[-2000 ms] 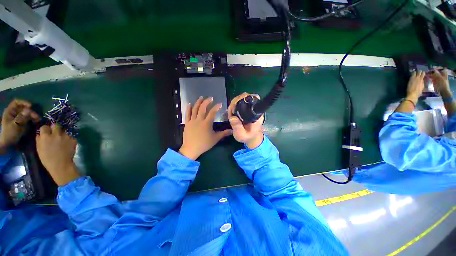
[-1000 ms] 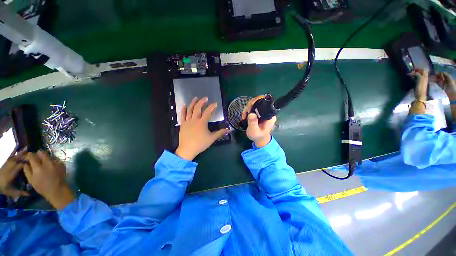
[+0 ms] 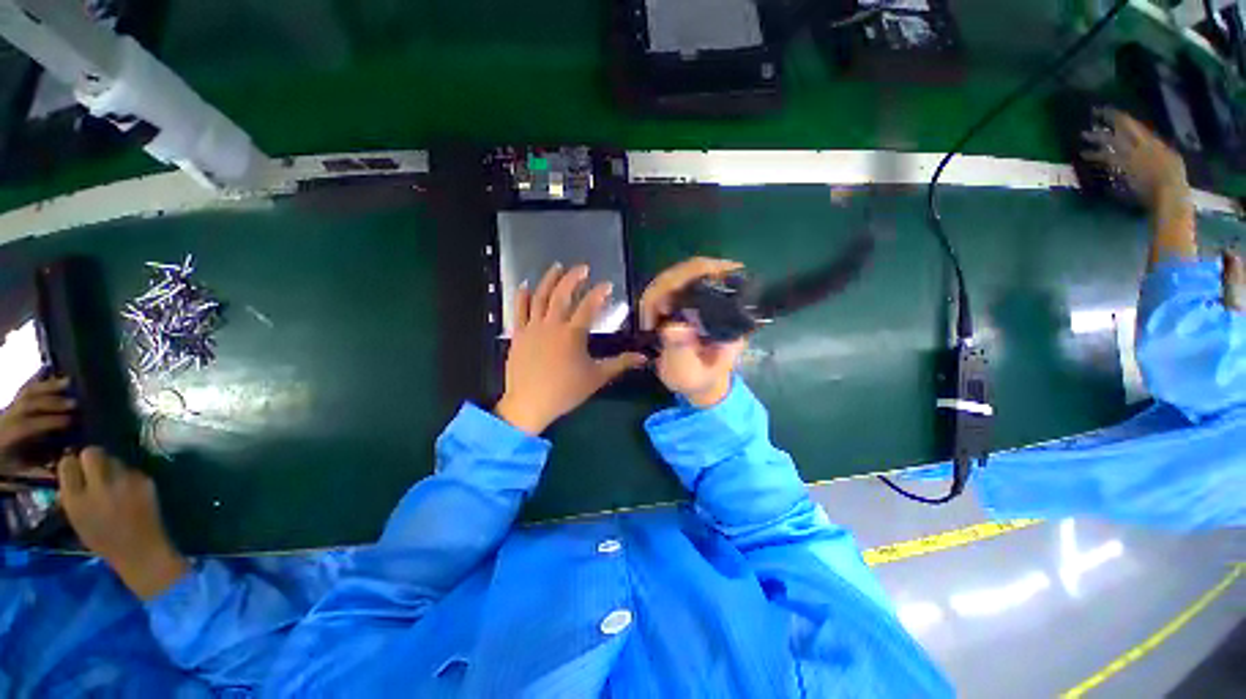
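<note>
An open black tablet unit [image 3: 472,294] lies in front of me, with a silver plate [image 3: 558,246] in its middle and a green and metallic circuit board [image 3: 549,175] at its far end. My left hand [image 3: 549,358] lies flat with its fingers spread over the lower part of the silver plate, its thumb at the unit's lower right edge. My right hand [image 3: 697,358] is closed around a black electric screwdriver [image 3: 720,307], just right of the unit. The screwdriver and its cable are blurred. Its tip is hidden, and so is the round screw tray.
A pile of small metal parts [image 3: 175,321] lies on the left, beside a neighbour's hands [image 3: 116,505] and black unit. A black box with a white band [image 3: 970,406] and cord lies right. Another person's arm [image 3: 1172,239] reaches across the rail far right. Units stand beyond the rail [image 3: 765,167].
My right hand and the screwdriver moved right to the round tray, then back left towards the unit, covering the tray. The left hand stays on the plate. The right neighbour's arm has reached forward.
</note>
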